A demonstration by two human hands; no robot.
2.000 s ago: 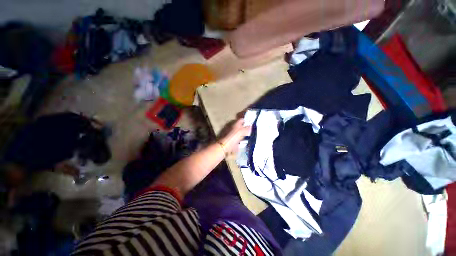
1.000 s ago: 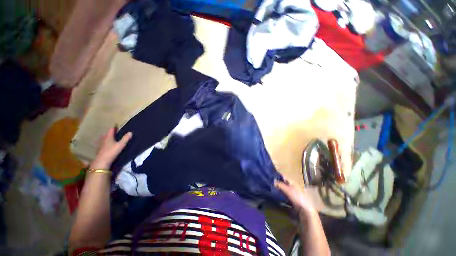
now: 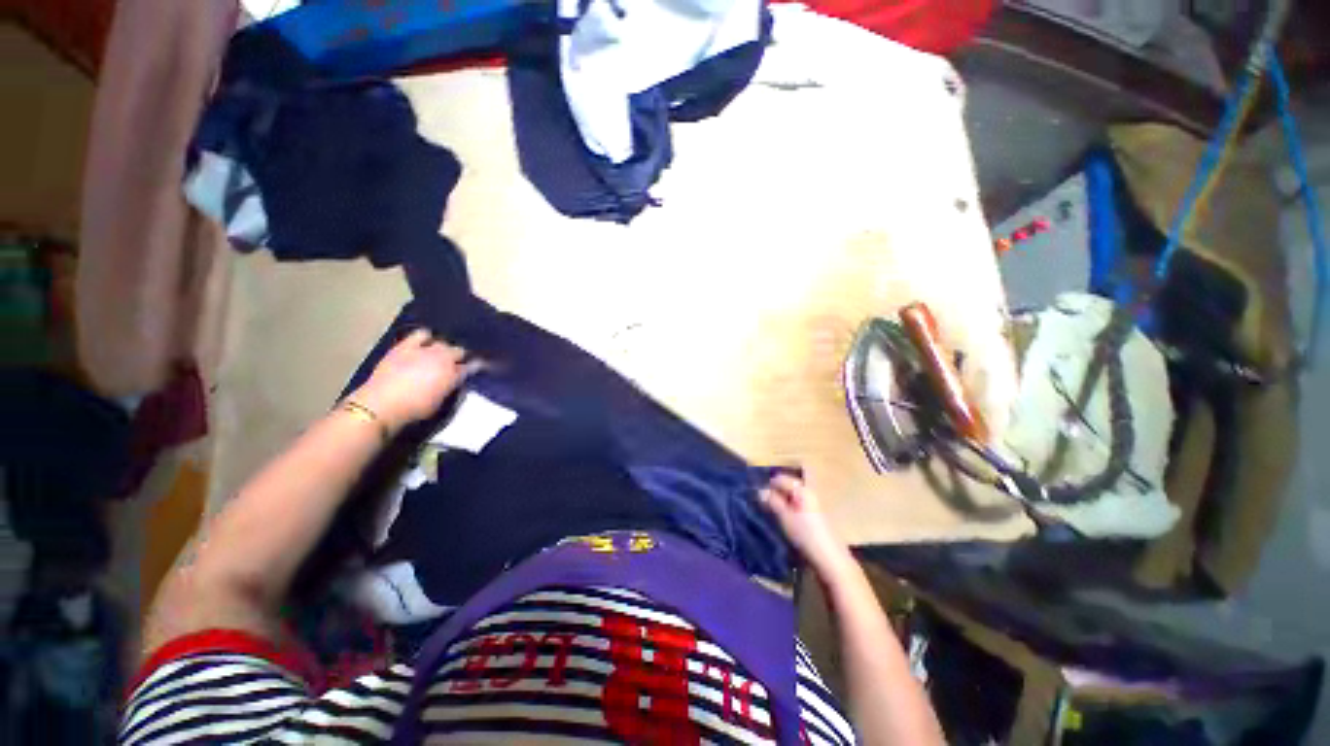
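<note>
A navy garment (image 3: 540,452) lies on the cream pressing table near its front edge, against my apron, with white panels showing at its left. My left hand (image 3: 416,376) is on the garment's upper left edge, fingers bent on the cloth. My right hand (image 3: 789,503) pinches the garment's right corner, where shinier blue lining (image 3: 700,510) shows. The steam iron (image 3: 907,391), with its orange-brown handle, rests on the table at the right, touched by neither hand.
More navy cloth (image 3: 343,168) lies at the far left, and a navy and white piece (image 3: 627,102) at the far edge. A black hose (image 3: 1116,415) lies over an off-white pad (image 3: 1072,474) at right. A long pinkish padded shape (image 3: 146,204) stands at left.
My left hand has moved up and inward along the garment. The garment's upper edge is now straighter between my hands, with less lining showing. The view has shifted to the right.
</note>
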